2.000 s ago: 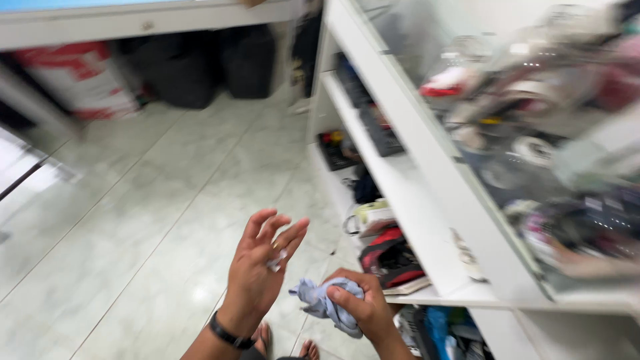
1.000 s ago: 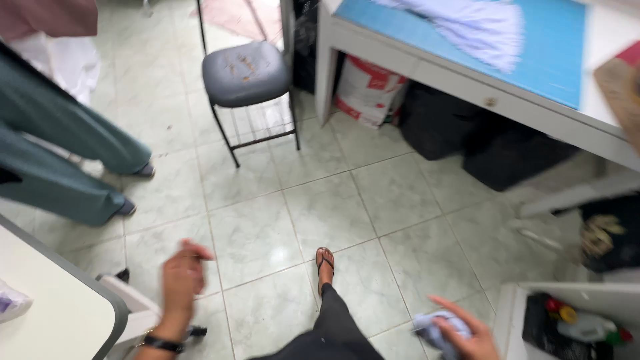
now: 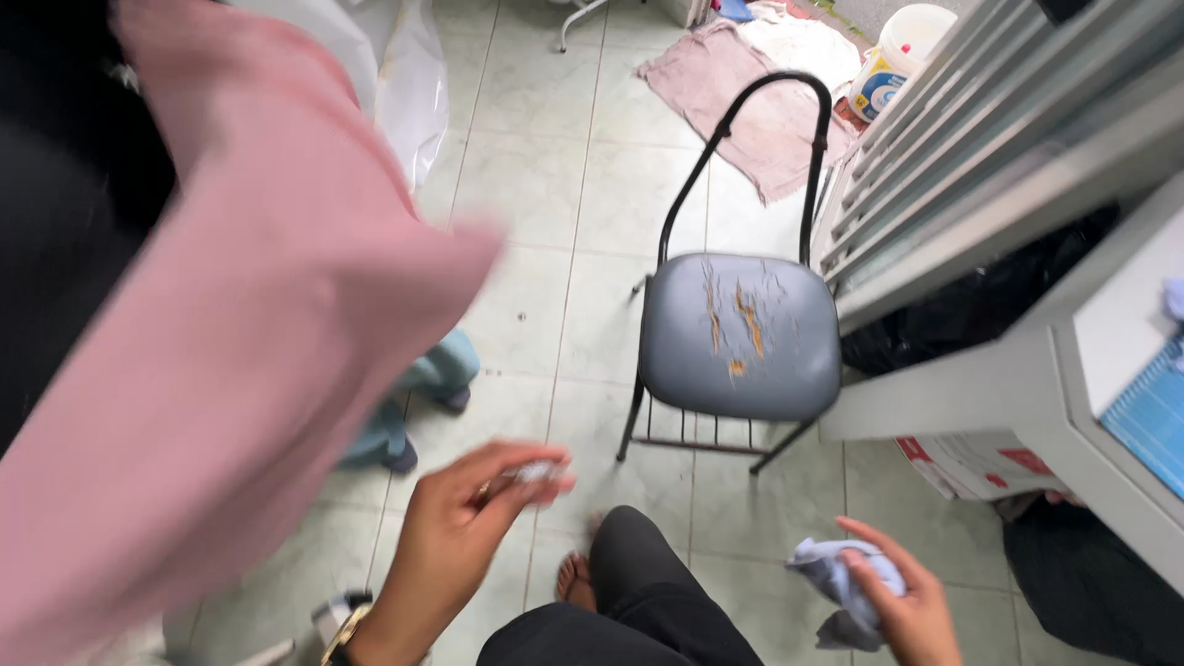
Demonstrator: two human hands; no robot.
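Observation:
My left hand [image 3: 472, 509], with a bracelet at the wrist, is in the lower middle of the view. Its fingers close on a small whitish object [image 3: 535, 472], too blurred to name. At the lower right, my right hand [image 3: 902, 583] grips a crumpled light blue cloth [image 3: 846, 583], part of which hangs below the fingers. Between and beyond both hands stands a metal-framed chair whose grey padded seat [image 3: 740, 342] is cracked, with yellow foam showing.
A person in a pink garment [image 3: 250, 296] is close on the left. Right of the chair are a white table [image 3: 1045, 370] with a blue cutting mat [image 3: 1152, 416], and a slatted white gate [image 3: 925, 157]. Cloths [image 3: 740, 102] and a white bucket [image 3: 911, 46] lie beyond.
The view has swung left from the shelves and table to the chair and the person in pink. My right hand still holds the blue cloth. My left fingers, spread two seconds ago, are now drawn together.

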